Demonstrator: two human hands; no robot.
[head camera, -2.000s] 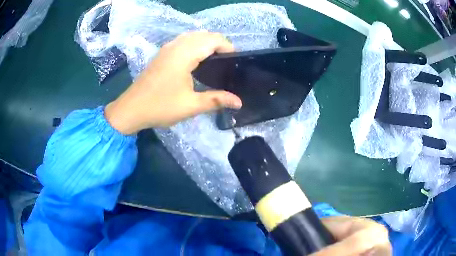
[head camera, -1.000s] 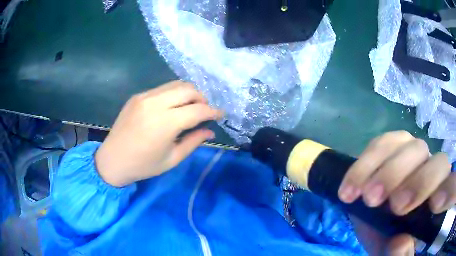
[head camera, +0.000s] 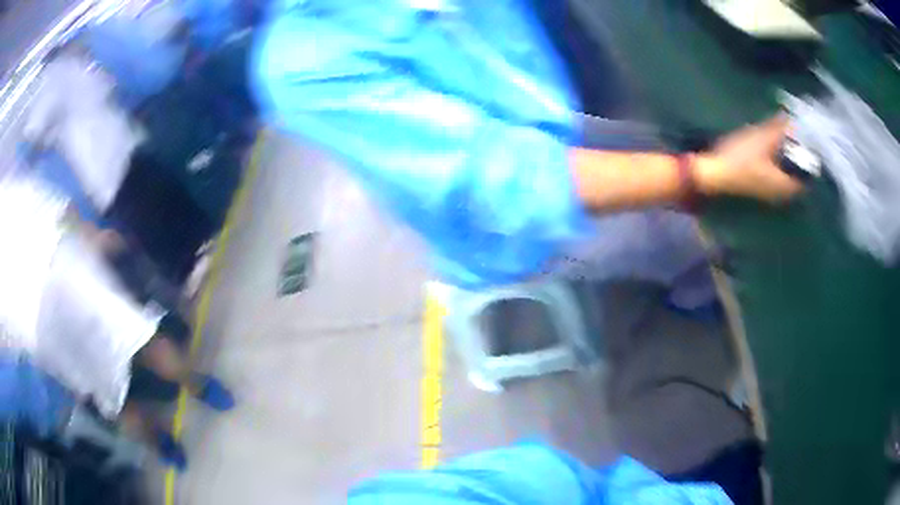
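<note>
Neither my left hand nor my right hand shows, and no screwdriver or bracket shows. The frame is blurred. Blue cloth (head camera: 533, 478), which looks like my own smock, shows at the bottom edge. The dark green bench (head camera: 824, 345) runs down the right side. Cloudy plastic wrap (head camera: 854, 163) lies on it at the upper right. Another person's hand (head camera: 755, 163), with a red band at the wrist, is over the bench beside the wrap, at a small dark and silvery thing too blurred to name.
The other person's blue sleeve (head camera: 444, 148) crosses the top centre. A pale stool (head camera: 528, 340) stands on the grey floor (head camera: 326, 395) beside a yellow line (head camera: 432, 380). More people, one in white cloth (head camera: 79, 306), are at the left. A pale item (head camera: 765, 15) is at the top right.
The view has swung away from my work to the floor and a neighbouring person. My two hands, the screwdriver, the black bracket and the wrapped brackets have left the picture.
</note>
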